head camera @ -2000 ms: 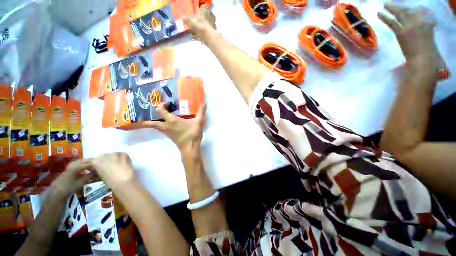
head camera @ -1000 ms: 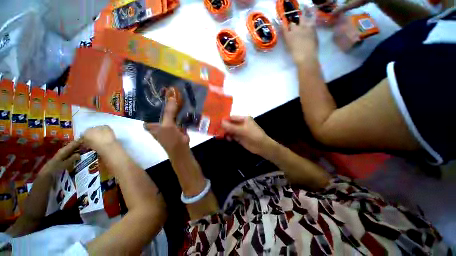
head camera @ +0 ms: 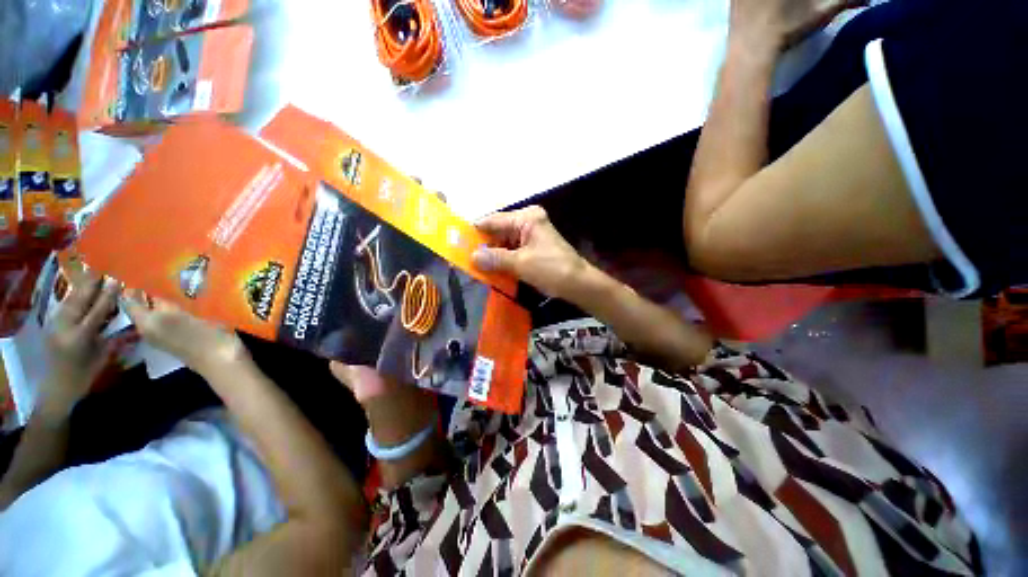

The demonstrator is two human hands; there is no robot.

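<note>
A flat retail carton [head camera: 389, 299], orange and dark grey with a yellow side panel, is held up in front of me, tilted, its plain orange end towards the upper left. My right hand [head camera: 528, 254] grips its right edge near the yellow panel, thumb on top. My left hand [head camera: 363, 381] is under the lower edge near the white bracelet; its fingers are mostly hidden behind the carton.
Orange cord coils [head camera: 408, 43] in clear wrap lie at the table's far side. More cartons [head camera: 169, 70] lie at upper left; upright filled cartons [head camera: 34, 169] stand at far left. Neighbours' arms are at left [head camera: 242, 389] and right [head camera: 733, 147]. The white tabletop [head camera: 541, 124] has a dark front edge.
The carton has come closer and lower towards me, in both hands. My right hand moved from its lower right corner up to the yellow side. The view shifted, moving coils left and up.
</note>
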